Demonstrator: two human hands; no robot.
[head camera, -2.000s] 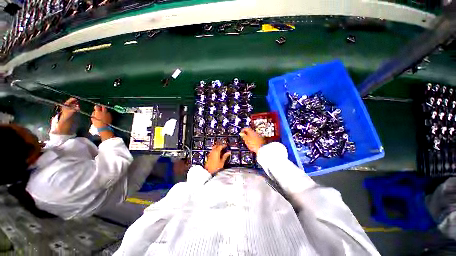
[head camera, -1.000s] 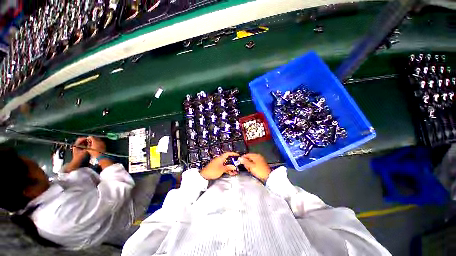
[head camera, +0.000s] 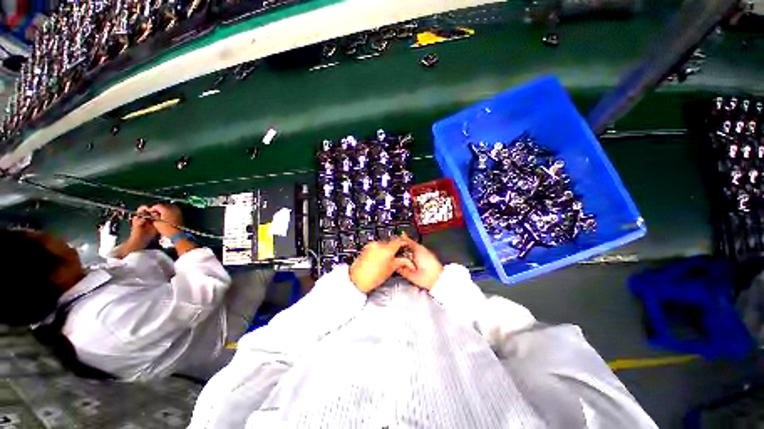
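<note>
My left hand (head camera: 376, 264) and my right hand (head camera: 421, 265) are together over the near right part of the black compartment tray (head camera: 329, 265). Their fingertips meet and are curled in. A small dark unit (head camera: 405, 255) shows only in part between the fingers, mostly hidden. The far rows of the tray hold dark units with silver-white tops; the near rows look darker. The red parts box (head camera: 436, 205), with small pale pieces in it, stands right of the tray. The blue bin (head camera: 578, 159) right of it holds a heap of loose silver-black parts (head camera: 529, 199).
A person in a white coat (head camera: 155, 310) works at the left. A black-and-white case with a yellow label (head camera: 265, 240) lies between us. Another filled tray (head camera: 740, 180) is at the far right. A raised shelf (head camera: 276, 35) crosses the top. Blue stools stand below the bench.
Over the two seconds, my hands came together from apart over the tray and red box. Since one second ago they have closed tighter, hiding more of the unit. The camera view has shifted.
</note>
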